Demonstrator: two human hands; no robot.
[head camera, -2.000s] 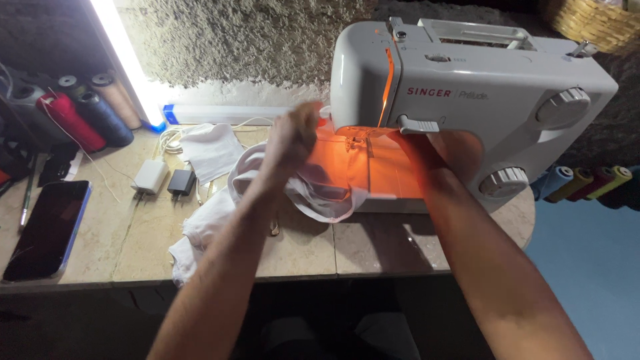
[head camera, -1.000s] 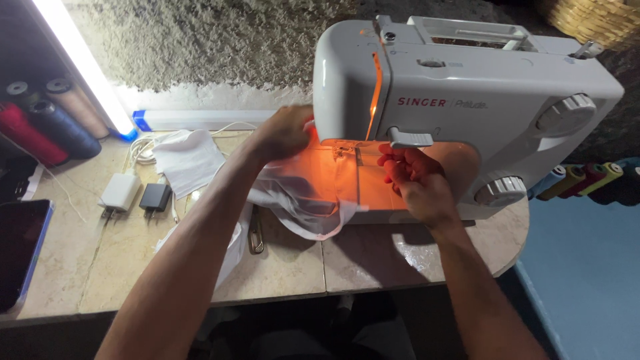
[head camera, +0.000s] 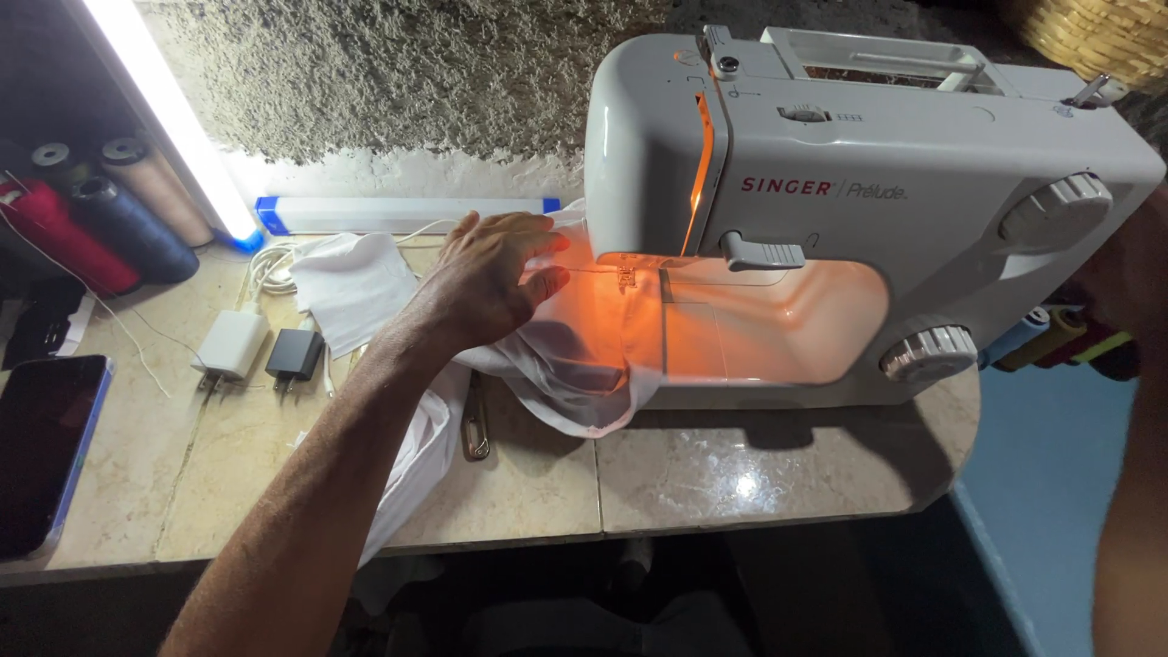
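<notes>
White fabric (head camera: 593, 365) lies on the bed of a white Singer sewing machine (head camera: 849, 155), under the needle area and lit orange by the machine's lamp. My left hand (head camera: 500, 274) rests on the fabric just left of the presser foot (head camera: 627, 276), fingers spread, thumb toward the foot. Part of the cloth hangs over the table's front edge beneath my left forearm. At the far right, my right forearm (head camera: 1131, 511) reaches up beside the machine's handwheel end; the right hand is in deep shadow there, and its fingers cannot be made out.
A white charger (head camera: 232, 343), a dark charger (head camera: 295, 356), a white cloth scrap (head camera: 351, 287) and a phone (head camera: 50, 447) lie left on the stone table (head camera: 520, 502). A safety pin (head camera: 475, 429) is near the front. Thread spools (head camera: 132, 228) and a lit tube lamp (head camera: 173, 119) stand behind.
My right hand has moved from beside the presser-foot area to the machine's far right end. My left hand stays by the fabric left of the needle, its fingers now more spread.
</notes>
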